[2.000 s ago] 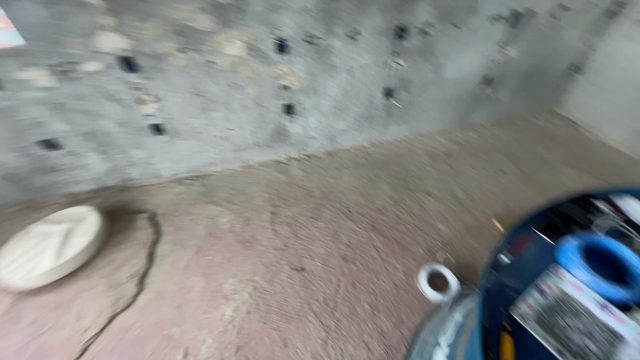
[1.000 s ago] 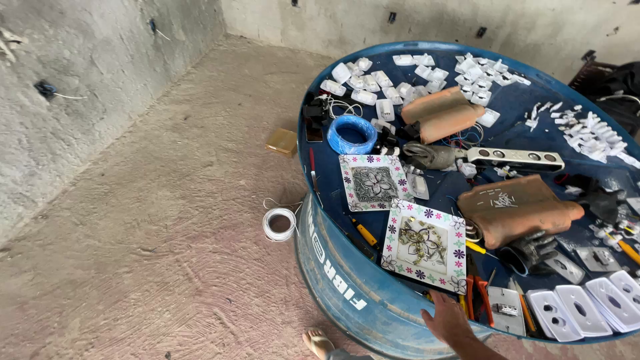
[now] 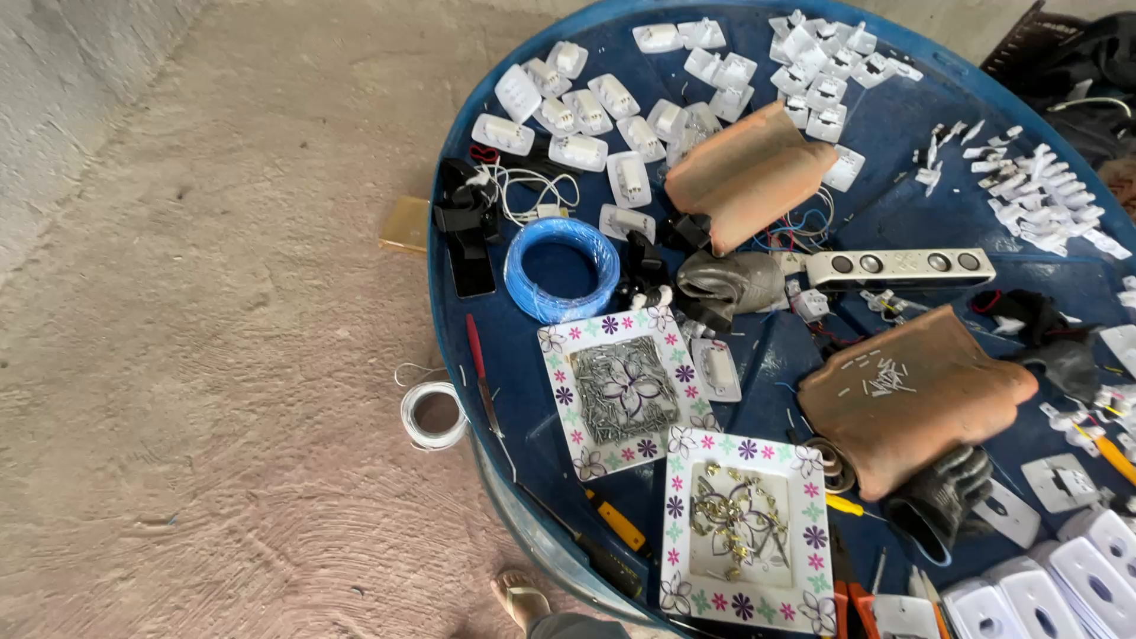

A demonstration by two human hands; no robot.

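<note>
Neither of my hands shows now. On the blue round tank lid [image 3: 568,479], a flower-patterned square plate [image 3: 674,568] holds brass-coloured small hardware, partly overlapping a second such plate [image 3: 568,444] filled with grey screws. Behind them lies a coil of blue wire [image 3: 561,306]. A red-handled tool [image 3: 477,346] and a yellow utility knife [image 3: 619,525] lie near the left rim. Two clay roof tiles [image 3: 745,186] [image 3: 914,399] rest among white switch and outlet plates [image 3: 579,151]. A dark glove [image 3: 945,497] lies by the nearer tile, and orange-handled pliers [image 3: 856,608] lie beside the brass-hardware plate.
A roll of white cable [image 3: 433,415] and a brownish flat box [image 3: 404,224] are on the rough floor left of the tank. A sandalled foot [image 3: 522,599] stands at the tank's base. Concrete wall [image 3: 80,80] rises at upper left; dark bags [image 3: 1083,71] lie beyond the lid.
The hand seen near the front plate and pliers one second ago has left the view. The view has swung far over onto the lid since two seconds ago.
</note>
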